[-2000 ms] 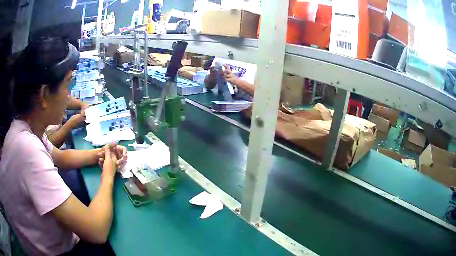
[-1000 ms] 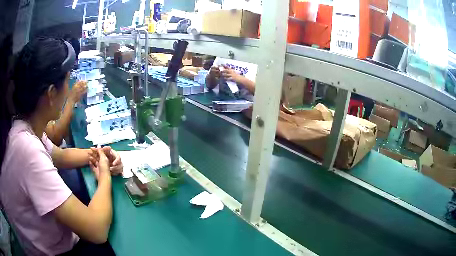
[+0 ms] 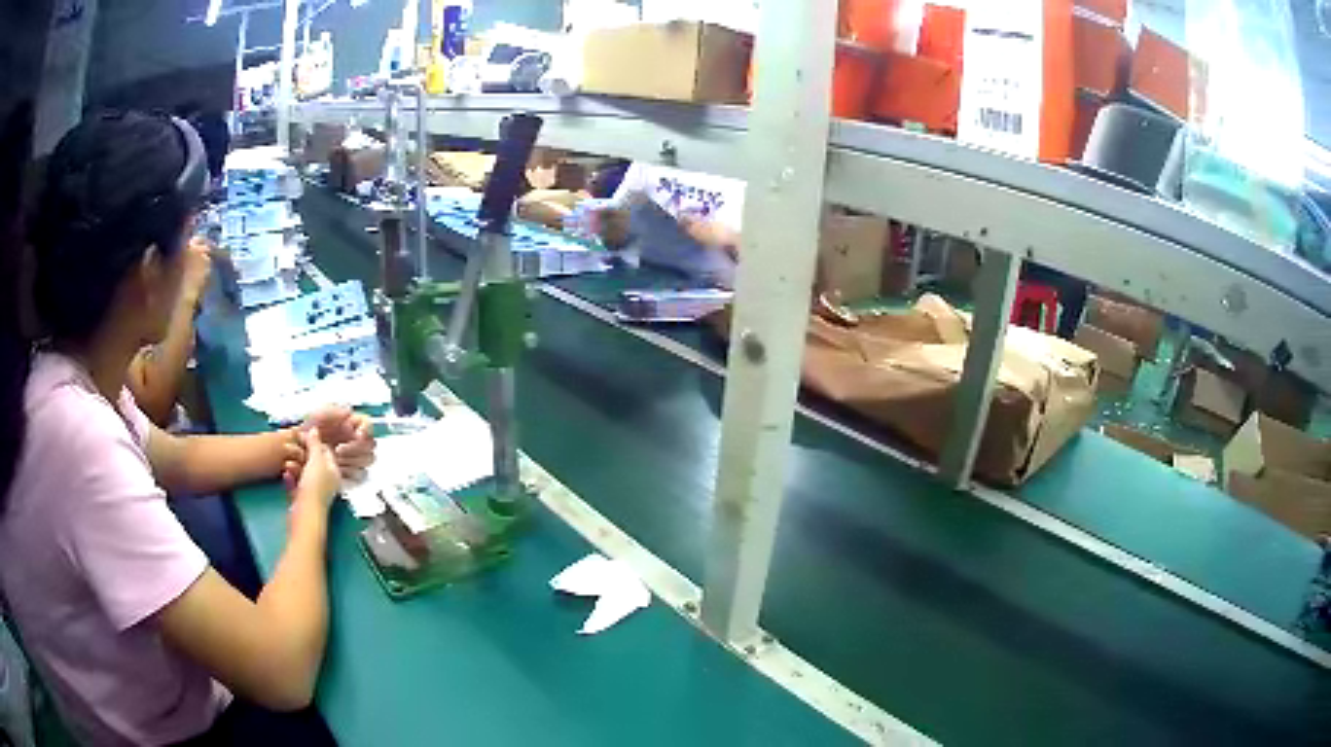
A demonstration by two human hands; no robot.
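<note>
Neither of my hands is in the picture. Nearest in front of me, a green hand lever press [image 3: 464, 329] stands upright on the green bench, its black-gripped lever tilted up. Its base with a small fixture [image 3: 435, 543] sits below, with a pale piece on top. White paper sheets [image 3: 464, 445] lie behind the base. A forked white scrap [image 3: 602, 590] lies alone to the right of the press. At the left a person in a pink shirt [image 3: 102, 504] holds both hands together beside the press; whether anything is between the fingers is hidden.
A pale metal post [image 3: 762, 336] rises beside the dark green belt [image 3: 628, 423]. Brown kraft wrap [image 3: 934, 382] lies across the belt. Blue-white printed stacks [image 3: 314, 339] line the bench. Another person's hands [image 3: 620, 226] show across the belt. Orange boxes [image 3: 898, 66] fill the overhead shelf.
The pink-shirted person's clasped hands have shifted slightly. The person across the belt has moved a hand leftward with a blurred pale item. A farther person's hand has risen near the face.
</note>
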